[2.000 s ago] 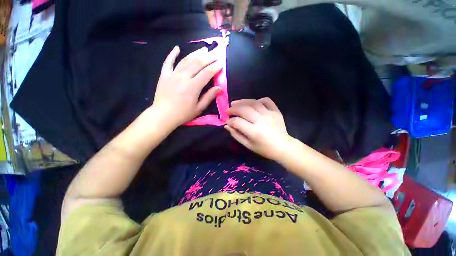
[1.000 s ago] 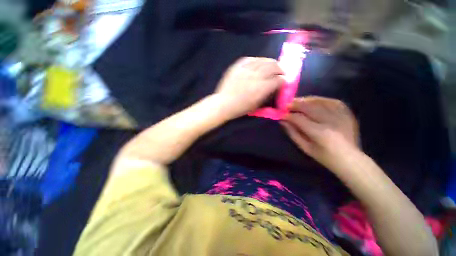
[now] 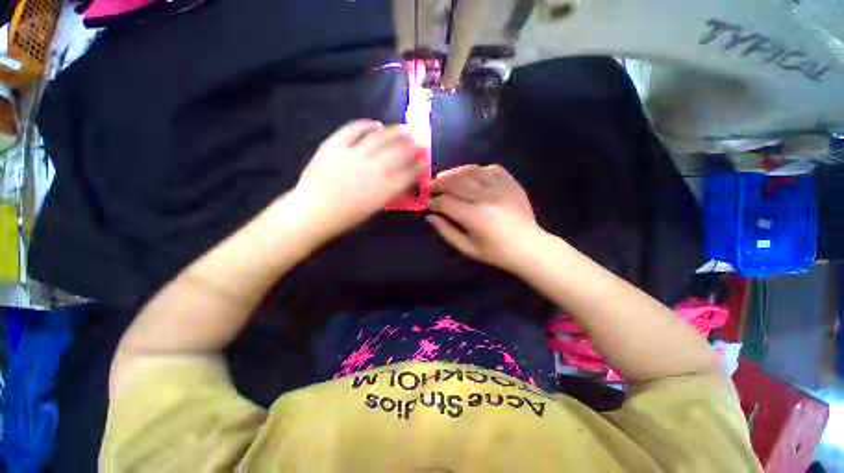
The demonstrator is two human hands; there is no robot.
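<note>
A bright pink strip (image 3: 419,139) runs from under the sewing machine's presser foot (image 3: 418,81) towards me, over a large black garment piece (image 3: 213,139). The lamp washes out its upper part. My left hand (image 3: 366,171) is slightly blurred and lies over the strip's left side, fingers bent; whether it grips is hidden. My right hand (image 3: 483,208) pinches the near end of the strip between thumb and fingers at its right edge. The strip's near end is folded to the left, partly under my left hand.
The cream-grey machine head (image 3: 685,55) spans the top right. A blue plastic bin (image 3: 761,222) is at the right. A pink pile (image 3: 592,346) lies lower right, near a red container (image 3: 787,411). An orange basket (image 3: 32,37) is at the far upper left.
The strip's visible length before the presser foot is shorter, and its near end is closer to the machine. My left hand has moved nearer my right. The camera view swung and came back.
</note>
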